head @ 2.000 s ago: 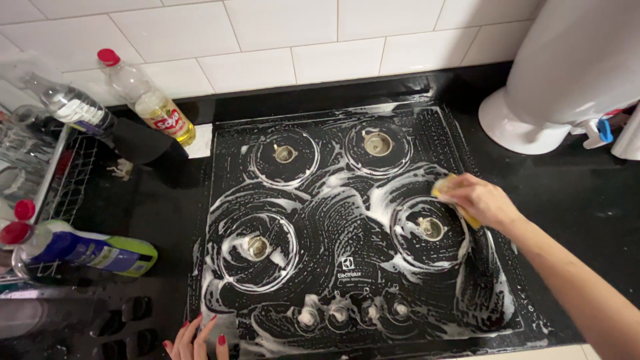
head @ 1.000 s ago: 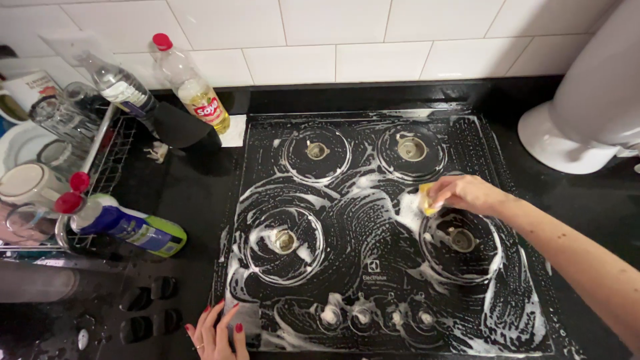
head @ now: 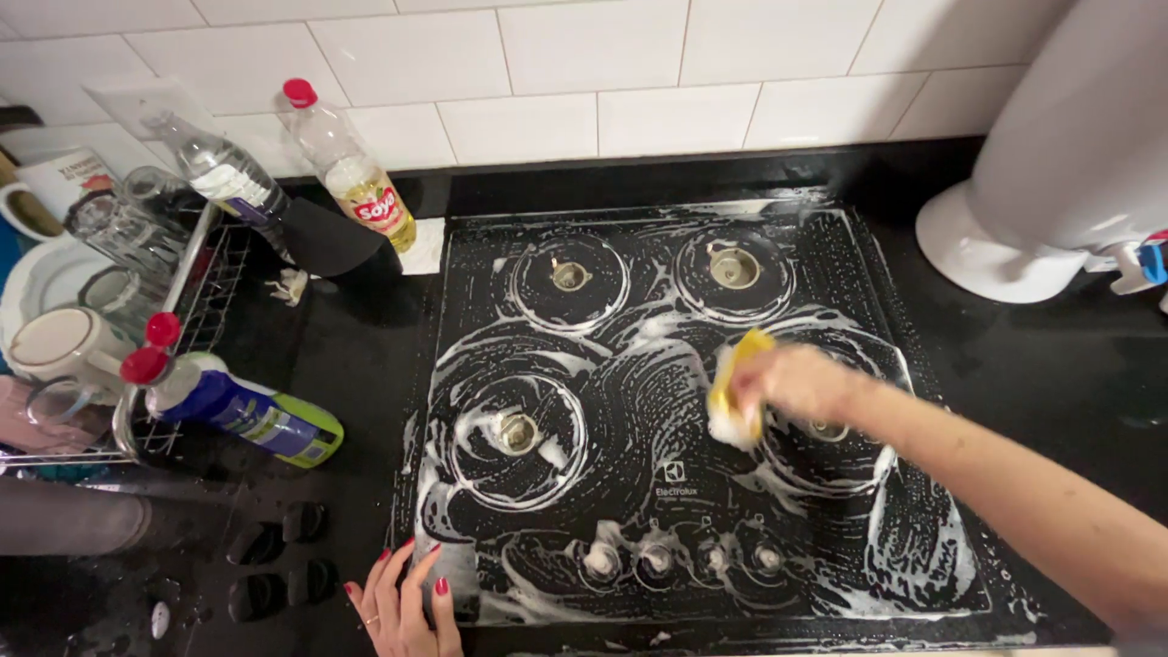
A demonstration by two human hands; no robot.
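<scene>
My right hand (head: pixel 794 383) grips a yellow sponge (head: pixel 741 388) with foam along its lower edge, on the black glass cooktop (head: pixel 639 392) just left of the front right burner (head: pixel 826 424). White suds streak the whole cooktop around its bare burner bases and the knob stems (head: pixel 657 557). My left hand (head: pixel 406 602) rests with spread fingers at the cooktop's front left corner and holds nothing. Red polish shows on its nails, and a ring on one finger.
Left of the cooktop stand a soya oil bottle (head: pixel 370 205), a clear bottle (head: pixel 224 173), a blue and green cleaner bottle (head: pixel 255 411) and a dish rack (head: pixel 205 301) with glasses and mugs. Several black knobs (head: pixel 306 582) lie at the front left. A white appliance (head: pixel 1031 201) stands at right.
Over the last two seconds, my right hand with the sponge has moved from the upper right of the front right burner to its left side. My left hand stays near the front left corner.
</scene>
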